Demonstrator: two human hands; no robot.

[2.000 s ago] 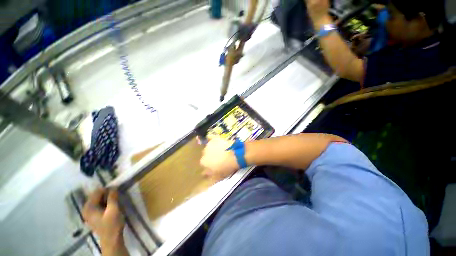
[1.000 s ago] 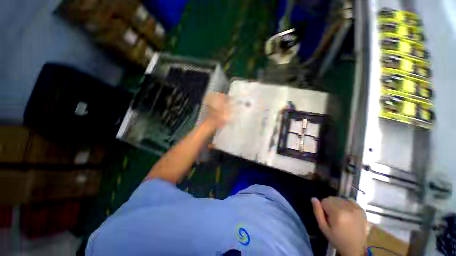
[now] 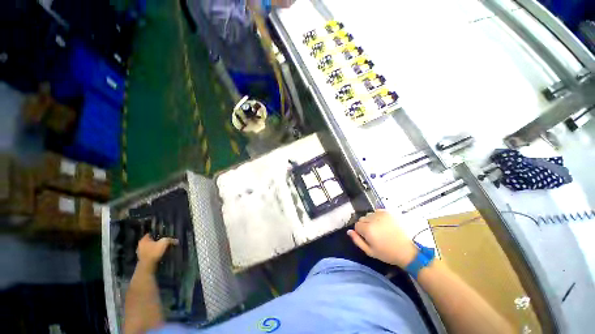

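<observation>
My left hand point(image 3: 152, 251) reaches into a metal-sided bin point(image 3: 210, 248) at the lower left, over dark frame-like parts point(image 3: 173, 222). Its fingers are small and blurred, so a grip cannot be told. My right hand point(image 3: 385, 236), with a blue strap at the wrist, rests at the near edge of the line, thumb apart, and nothing shows in it. A black pallet point(image 3: 310, 203) with pale windows and a crossbar lies on a pale stand point(image 3: 254, 225) between my hands.
Yellow-black PCB panels point(image 3: 360, 79) lie in a row on the line at upper centre. Brown cardboard point(image 3: 486, 261), rails point(image 3: 430, 196) and a dotted dark cloth point(image 3: 528, 171) are at right. A round white-topped object point(image 3: 250, 116) stands behind the stand. Blue crates point(image 3: 91, 98) are at upper left.
The view has swung from the line towards the stand and bin. My left hand has moved from above the stand's bin-side edge into the bin. My right hand stays at the line's edge.
</observation>
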